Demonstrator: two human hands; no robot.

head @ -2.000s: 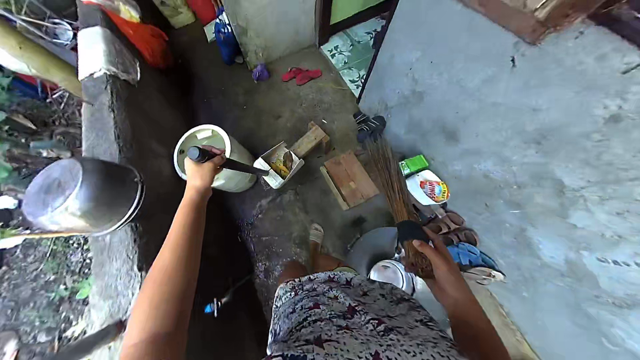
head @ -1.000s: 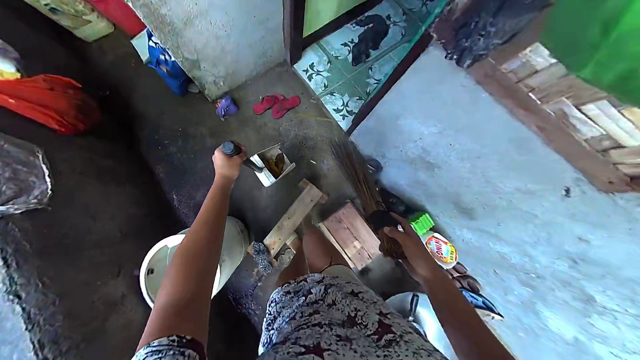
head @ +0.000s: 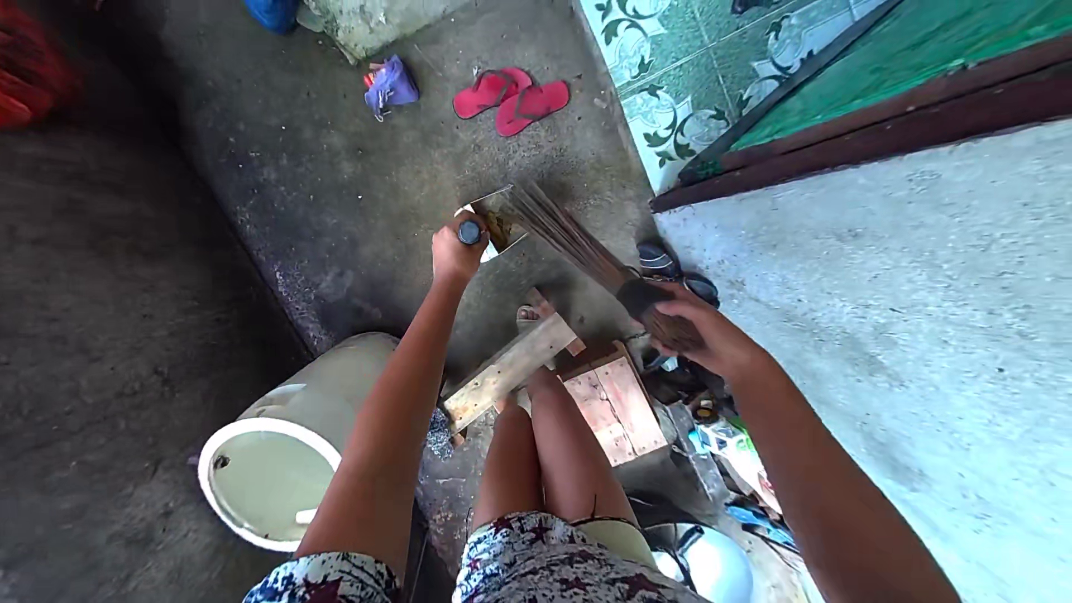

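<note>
My left hand grips the dark handle of a dustpan, seen end-on from above. Below that hand the white dustpan lies against the concrete floor, with brown and yellowish debris in it. My right hand is closed around the bound end of a stick broom. The broom slants up and to the left, its bristle tips at the dustpan's right edge. Whether the tips touch the floor or the pan, I cannot tell.
Pink flip-flops and a purple pouch lie on the floor ahead. A wooden bench and a wooden box are by my legs. A white-rimmed bucket of liquid stands at lower left, a rough wall at right, dark shoes along it.
The broom's bristles have come up to the dustpan, where earlier they were apart. The dustpan has left its place near the bucket. The view has shifted forward.
</note>
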